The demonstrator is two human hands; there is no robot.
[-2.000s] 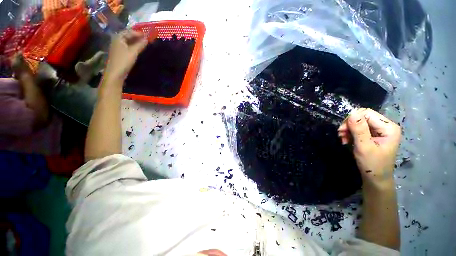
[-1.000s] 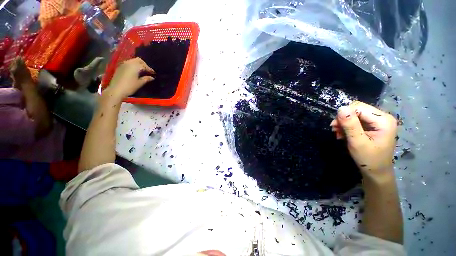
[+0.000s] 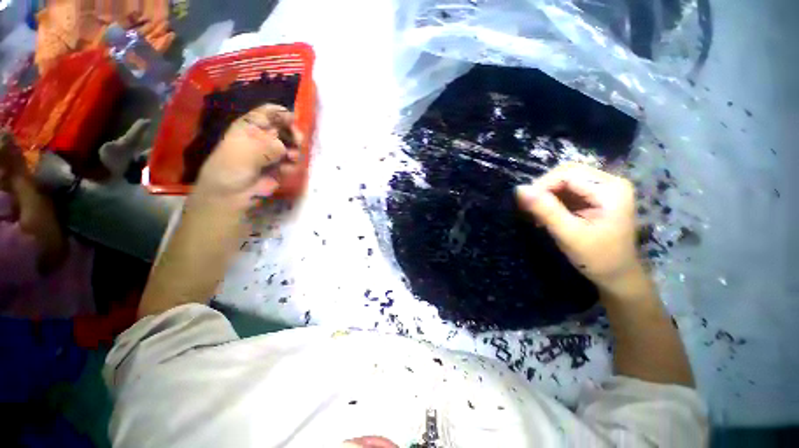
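Note:
A large dark heap of small black parts (image 3: 499, 254) lies in front of me inside an opened clear plastic bag (image 3: 491, 44), whose glossy edge crosses it. My right hand (image 3: 587, 214) is over the heap's right side, thumb and forefinger tips together; whether a tiny part is between them cannot be told. A red perforated basket (image 3: 166, 162) with black fill (image 3: 254, 92) stands to the left. My left hand (image 3: 258, 149) is blurred over its near right part, fingers curled; I cannot tell what it holds.
Black scraps (image 3: 561, 348) litter the white table (image 3: 342, 96) around the bag. A second dark mass shows under plastic at the top right. At the left are another red basket (image 3: 79, 101), orange material, a clear plastic item (image 3: 136, 57) and another person's arm (image 3: 39, 219).
My left hand has moved right across the basket, towards its right rim. My right hand has moved a little left over the heap. The whole view has shifted slightly.

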